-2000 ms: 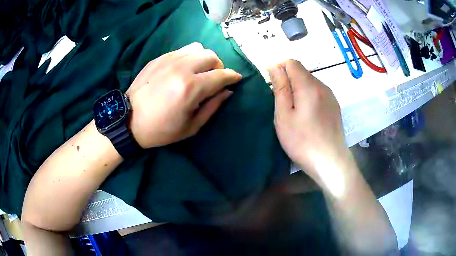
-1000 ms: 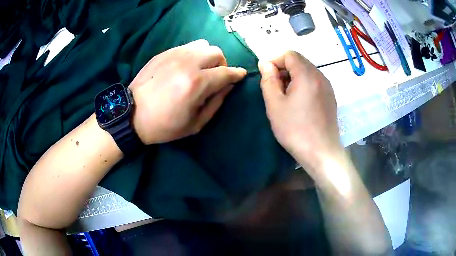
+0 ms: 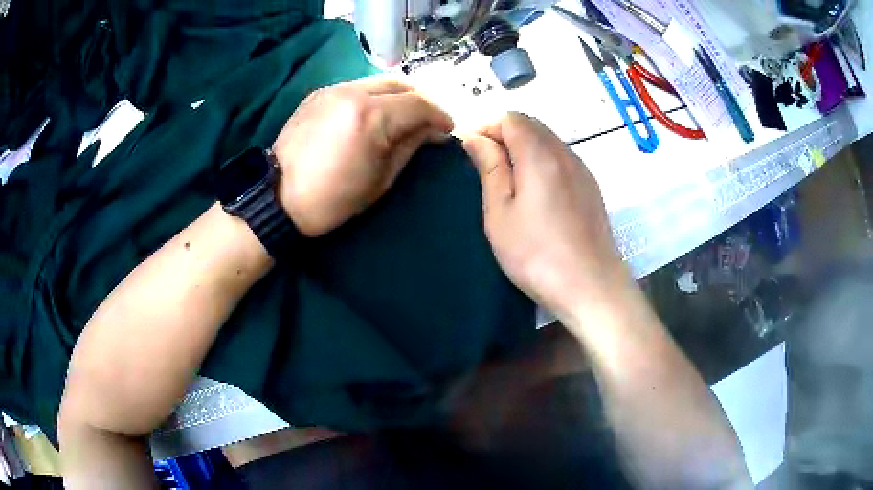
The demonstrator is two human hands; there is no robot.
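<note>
Dark green garment fabric (image 3: 392,278) lies in a large draped heap over the table and hangs over its front edge. My left hand (image 3: 354,148), with a black watch at the wrist, pinches the fabric's edge near the machine. My right hand (image 3: 541,206) pinches the same edge just to the right, its fingertips close to the left ones. The exact fold between the fingertips is too small to tell. The sewing machine's presser foot area (image 3: 407,59) is just above the hands, partly cut off by the top of the picture.
A grey knob (image 3: 512,67) stands right of the needle area. Blue thread snips (image 3: 629,110), red-handled scissors (image 3: 670,110), a teal stick (image 3: 725,96) and a printed lilac paper (image 3: 684,53) lie at the right. A ruler tape (image 3: 689,206) runs along the front edge.
Both hands have come closer together and sit nearer the machine, still pinching the edge. My left wrist has turned, so the watch face shows less. The view has shifted, moving the tools left in the picture.
</note>
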